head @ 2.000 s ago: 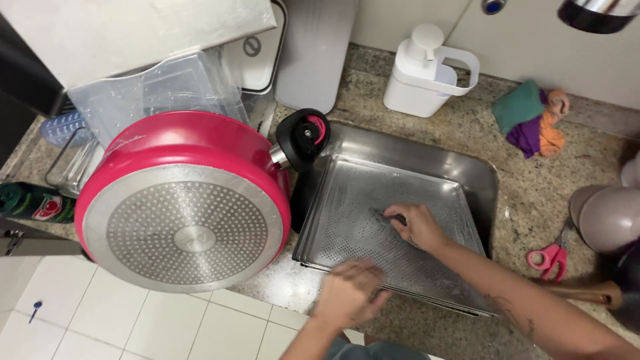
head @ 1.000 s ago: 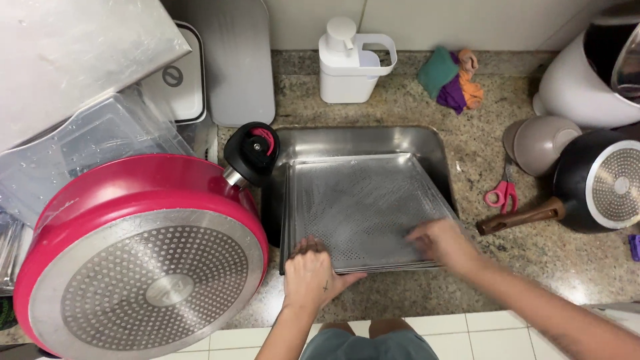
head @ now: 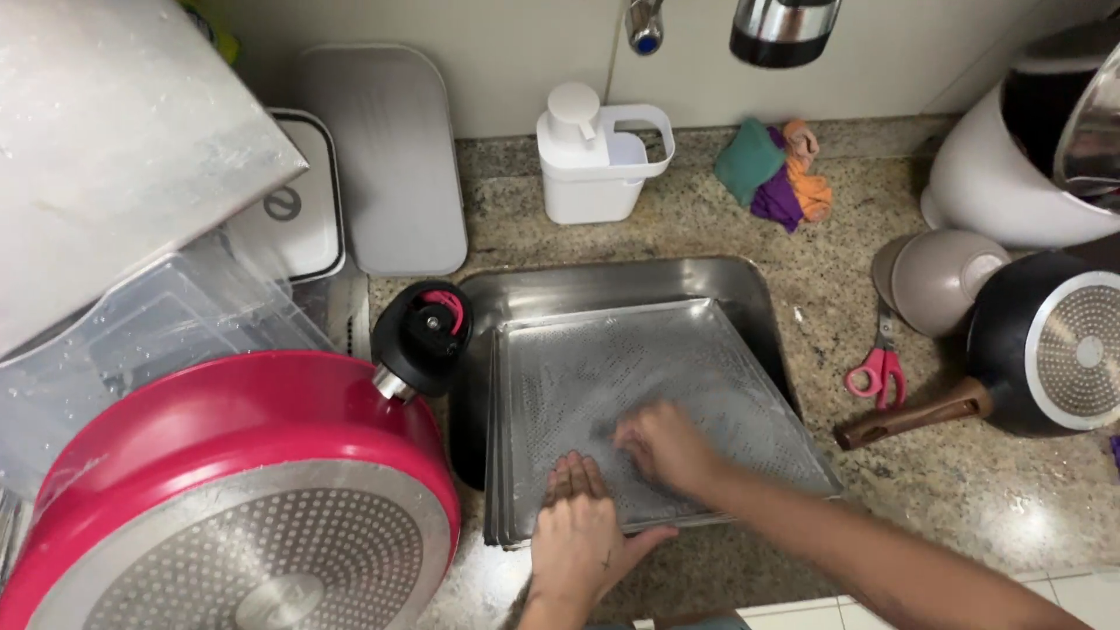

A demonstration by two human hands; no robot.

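Several stacked perforated metal trays point(head: 560, 367) lie over the steel sink point(head: 612, 284), their near edge on the counter's front rim. Wet, soapy-looking streaks cover the top one. My left hand point(head: 579, 534) rests flat on its near left part, fingers pointing away and thumb spread to the right. My right hand point(head: 661, 446), blurred and with curled fingers, is on the tray's perforated surface just right of my left. Something small and dark shows at its fingertips, but what it is cannot be told.
A red pan point(head: 254, 402) stands tilted on the left, near clear plastic containers point(head: 175, 306) and a large metal sheet point(head: 131, 149). Behind the sink is a white soap dispenser point(head: 591, 166); cloths point(head: 774, 175) lie beside it. Scissors point(head: 878, 376), bowls point(head: 945, 280) and a black pan point(head: 1015, 350) are on the right.
My left hand, blurred near the tray's near edge two seconds ago, now lies flat on the tray. My right hand has shifted left across the tray since one second ago. The view has shifted.
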